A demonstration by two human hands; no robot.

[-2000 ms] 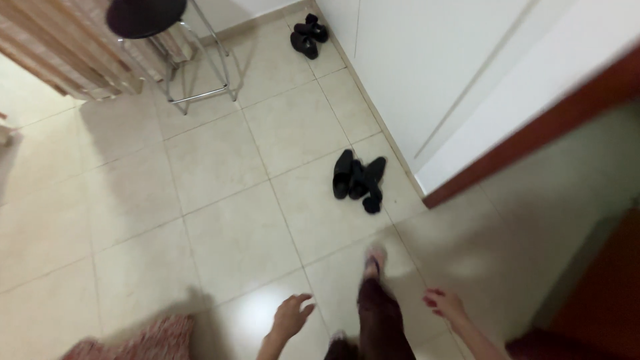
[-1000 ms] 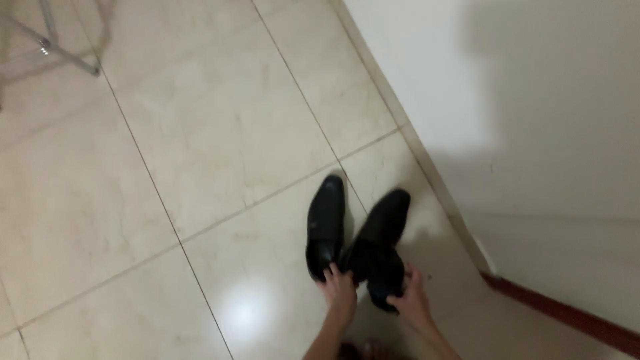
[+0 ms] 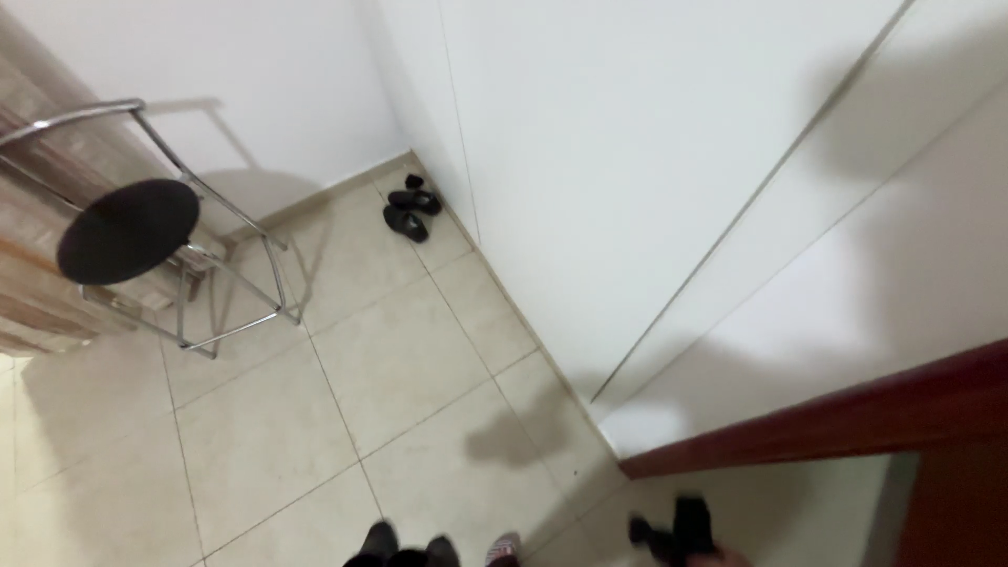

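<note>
At the bottom edge, right of centre, my right hand [image 3: 718, 557] is partly in view, closed on a blurred black item [image 3: 691, 524] that looks soft, perhaps a sock. My left hand is out of sight. The toes of a pair of black shoes [image 3: 381, 542] show at the bottom edge, left of my foot [image 3: 503, 548]; whether they are held cannot be told. Another pair of black shoes [image 3: 406, 223] lies on the floor by the corner, with a small black item [image 3: 414, 182] just behind it.
A metal-framed stool with a round black seat [image 3: 130, 231] stands at the left before a striped curtain [image 3: 39, 295]. White wall or panels [image 3: 630, 157] run along the right. A dark red door frame [image 3: 811, 417] juts in at the lower right, above tiled floor [image 3: 268, 441].
The black shoes my hands were touching beside the wall have left that spot. My right hand is now farther right with a black item. The view has swung to show the corner and stool.
</note>
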